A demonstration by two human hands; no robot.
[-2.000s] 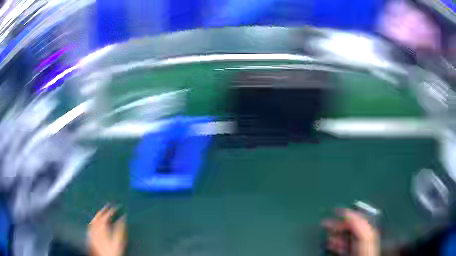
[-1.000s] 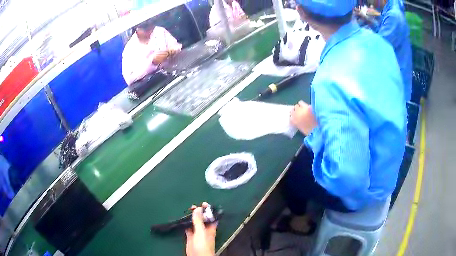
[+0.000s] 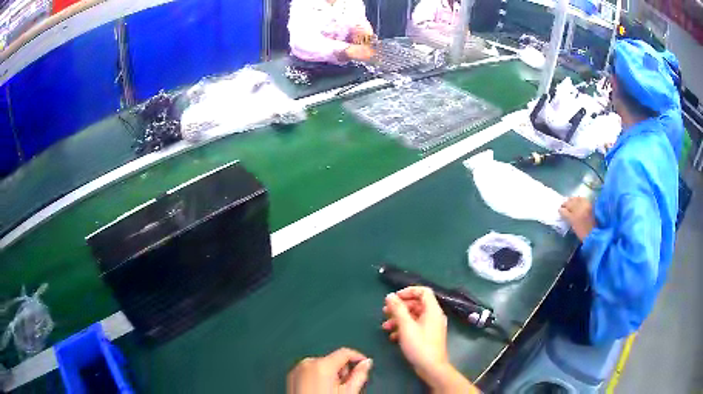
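Note:
The black electric screwdriver (image 3: 435, 294) lies on the green bench, its thin bit pointing left and its cable end near the front edge. My right hand (image 3: 416, 327) is just in front of its body, fingers loosely curled and not around it. My left hand (image 3: 331, 373) is at the bottom edge, partly cut off, with thumb and forefinger slightly apart. No held part shows in either hand. A blue bin (image 3: 94, 362) is at the lower left, cut off by the frame.
A large black box (image 3: 185, 250) stands at the left. A ring-shaped wrapped bag (image 3: 499, 257) and a white sheet (image 3: 512, 188) lie at the right, near a person in blue (image 3: 636, 231). Bubble wrap (image 3: 424, 111) lies farther back. People in pink sit across the bench.
The view has swung left, bringing the blue bin in. My right hand has come off the screwdriver, which now lies on the bench. My left hand has come into view.

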